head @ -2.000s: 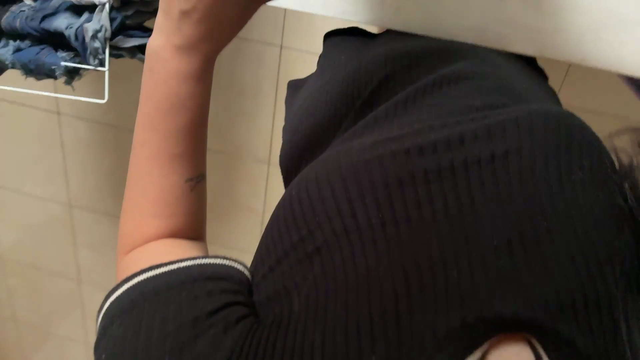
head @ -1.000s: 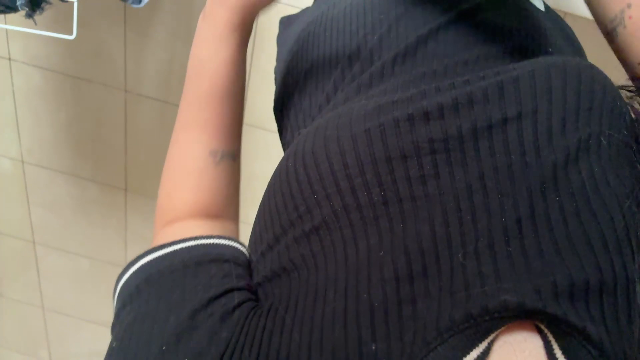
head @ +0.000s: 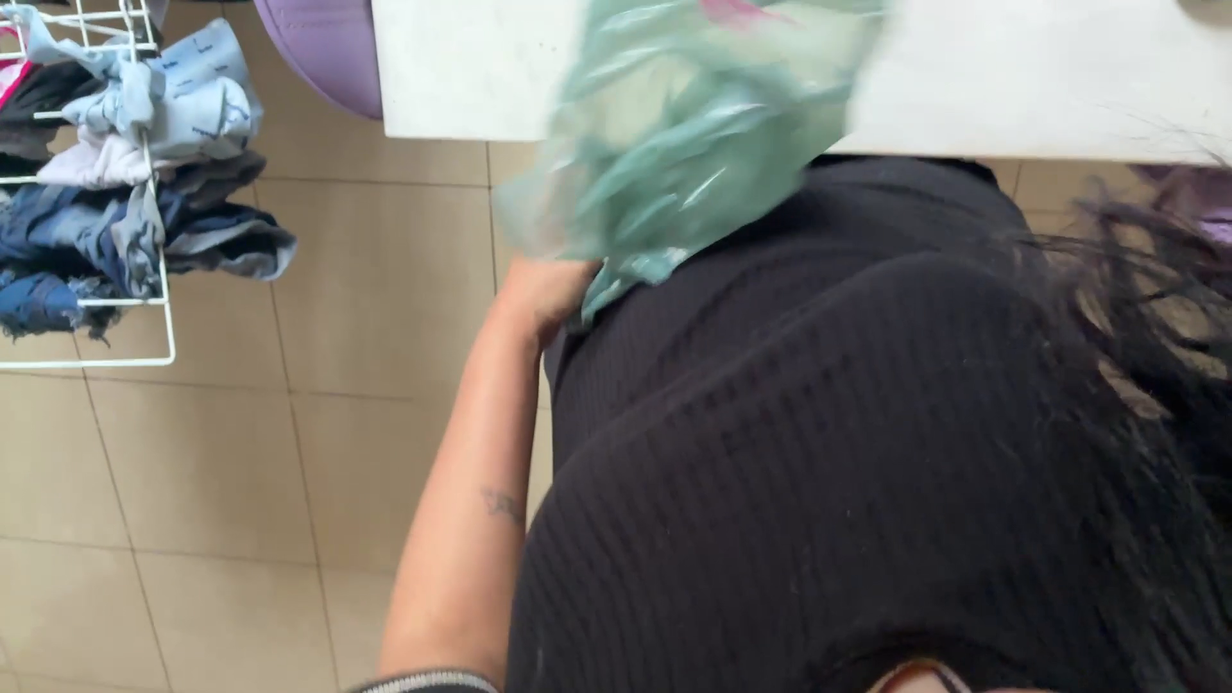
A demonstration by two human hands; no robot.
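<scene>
A crumpled green translucent plastic bag (head: 703, 144) with a pink mark hangs over the near edge of the white table (head: 1011, 87), blurred in part. My left hand (head: 558, 284) is at the bag's lower left corner, in front of my black ribbed clothing. The bag covers its fingers, and a gathered end of the plastic comes out beside the hand. Whether the fingers are closed on the bag cannot be made out. My right hand is out of the frame.
At the left stands a white wire drying rack (head: 168, 327) with jeans (head: 67, 231) and other clothes on it. A purple chair or seat (head: 327, 48) adjoins the table's left end. The floor (head: 385, 337) has beige tiles. Loose dark hair hangs at the right.
The green bag and the white table's edge have come into view, with my left hand now at the bag. The forearm seen at the upper right one second ago is gone. The view has shifted.
</scene>
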